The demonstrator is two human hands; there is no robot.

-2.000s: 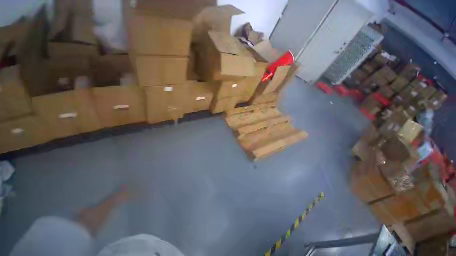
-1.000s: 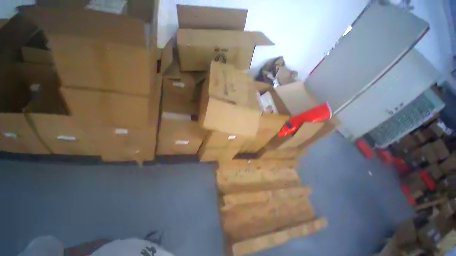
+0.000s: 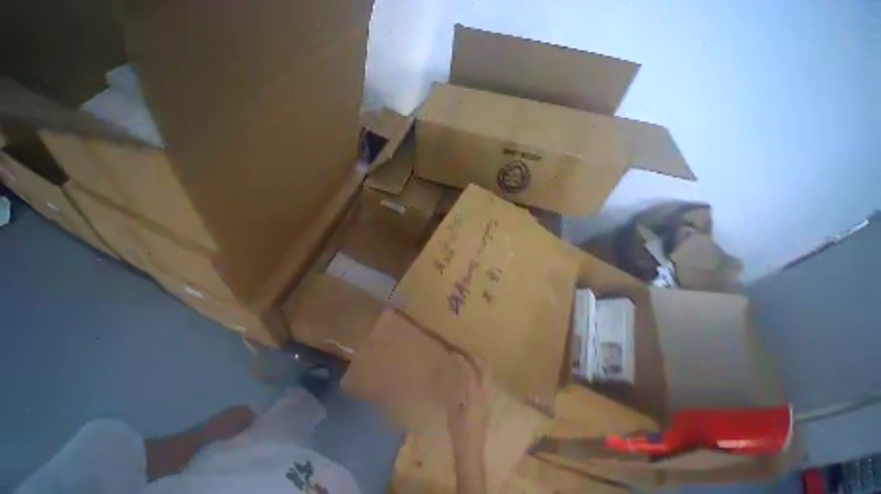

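Note:
A brown carton (image 3: 497, 280) with handwriting on its side stands tilted in front of me, a flap hanging toward me. My right hand (image 3: 468, 396) rises from the bottom edge and lies against this flap. It is blurred, and whether the fingers grip the flap cannot be told. My left hand (image 3: 230, 425) is at the lower left beside my white clothing, small and blurred, its fingers unclear. Just right of the handwritten carton, an open carton (image 3: 633, 285) holds thin white boxes or printed inserts (image 3: 604, 338).
A red-edged curved sheet (image 3: 729, 430) lies across the carton at the lower right. Behind are an open printed carton (image 3: 512, 159) and crumpled kraft paper (image 3: 705, 256) by the white wall. Tall cartons (image 3: 261, 125) stand left, above grey floor (image 3: 106, 338). A grey panel is at the right edge.
The view has moved in close to the cartons and turned. My right hand has come into view against the handwritten carton's flap. The pallet ahead is now largely out of view.

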